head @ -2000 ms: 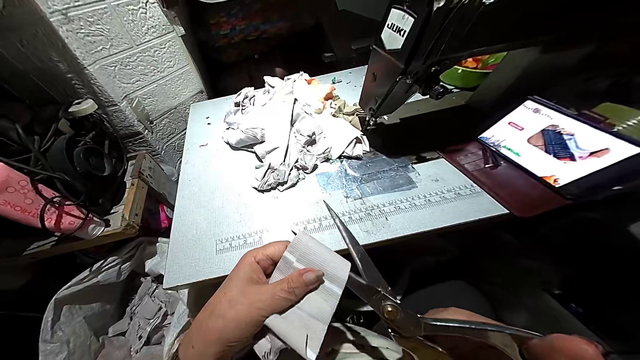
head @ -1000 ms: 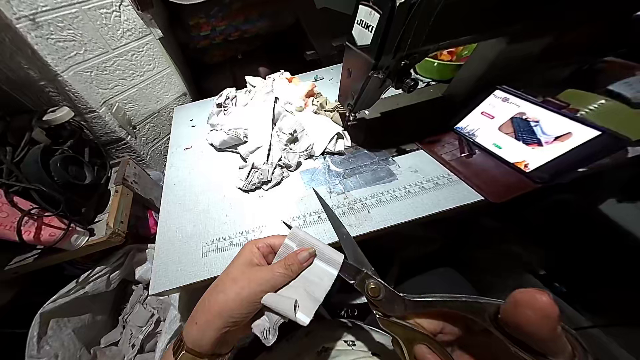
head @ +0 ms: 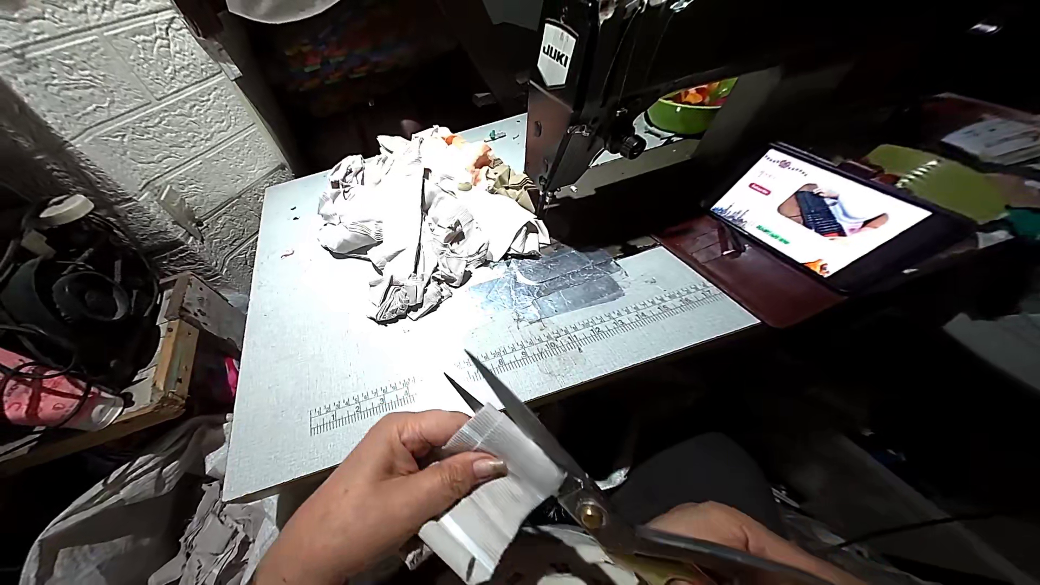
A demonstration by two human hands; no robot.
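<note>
My left hand [head: 398,487] pinches a folded piece of white ribbed fabric [head: 504,487] between thumb and fingers, in front of the table's near edge. My right hand [head: 715,536], at the lower right, holds large metal scissors [head: 589,513] by the handles. The blades are parted and point up and left, with the fabric between or against them; whether they cut into it cannot be told. Beyond the hands, a crumpled heap of white fabric pieces [head: 431,219] lies on the sewing table [head: 276,341], left of a black Juki sewing machine [head: 561,106].
A lit tablet [head: 821,215] in a dark red case stands right of the machine. Behind the machine is a green bowl [head: 682,115]. Printed ruler marks run along the table's near edge. At the left are a wooden crate [head: 175,357] with cables and a bag of fabric scraps [head: 211,528].
The fabric in my left hand has shifted and is folded differently from a second ago. My right thumb, raised over the handle a second ago, is now lower. The scissors stay parted.
</note>
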